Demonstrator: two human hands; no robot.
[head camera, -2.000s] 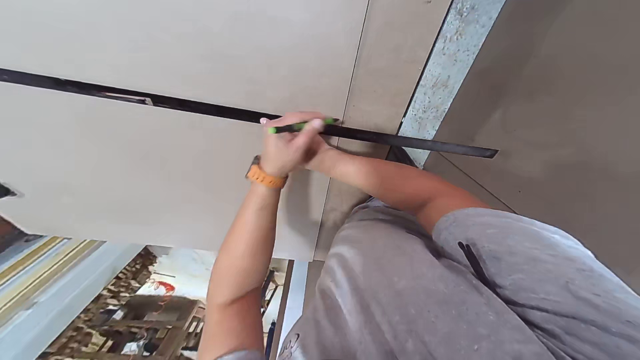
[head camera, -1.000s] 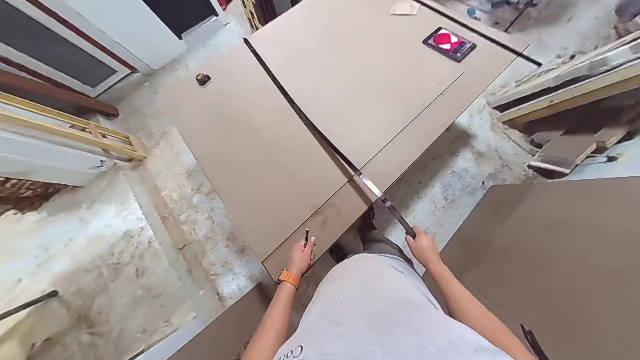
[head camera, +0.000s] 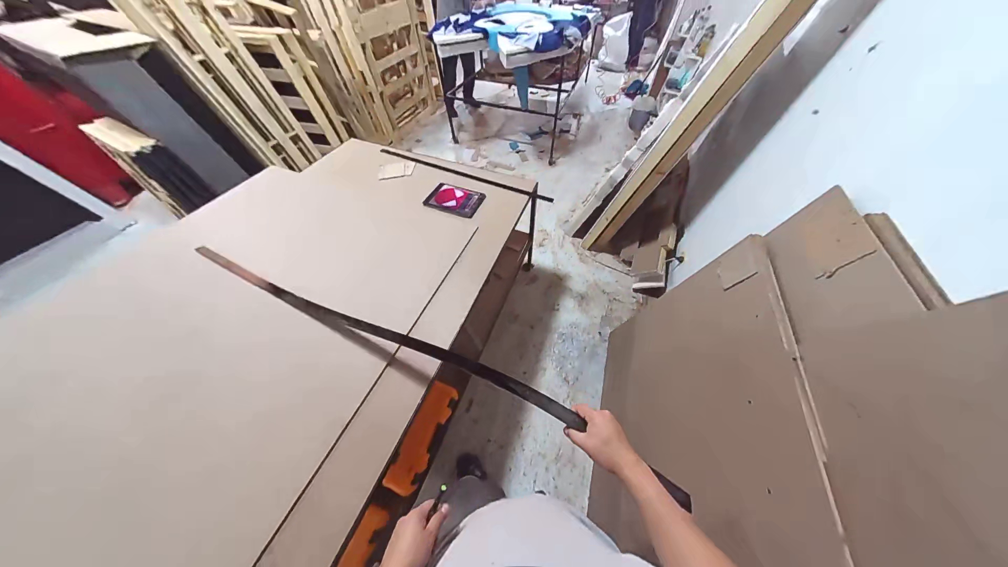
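Note:
My right hand (head camera: 605, 441) grips a long thin black strip (head camera: 465, 362) near its near end. The strip reaches across the large light-brown board (head camera: 197, 378) on the table, and its far end lies over the board with a shadow beneath part of it. My left hand (head camera: 417, 531) holds a slim dark pen (head camera: 438, 502) with a green tip, low beside the table's edge. A tablet (head camera: 454, 200) with a red and white picture lies near the far end of the board, with a small pale wooden piece (head camera: 396, 170) and a second dark strip (head camera: 472, 172) close by.
Large brown boards (head camera: 693, 402) lean at the right, beside a white wall (head camera: 890, 142). Pallet-like wooden frames (head camera: 386, 55) stand at the back left. Farther off, a metal-legged table (head camera: 516, 55) bears blue and white pieces, with people's legs near it. Pale floor (head camera: 551, 339) shows between table and boards.
The view has swung widely. Two seconds ago both hands were together at the strip, which lay across the board; now my right hand holds its end and my left hand is apart with the pen.

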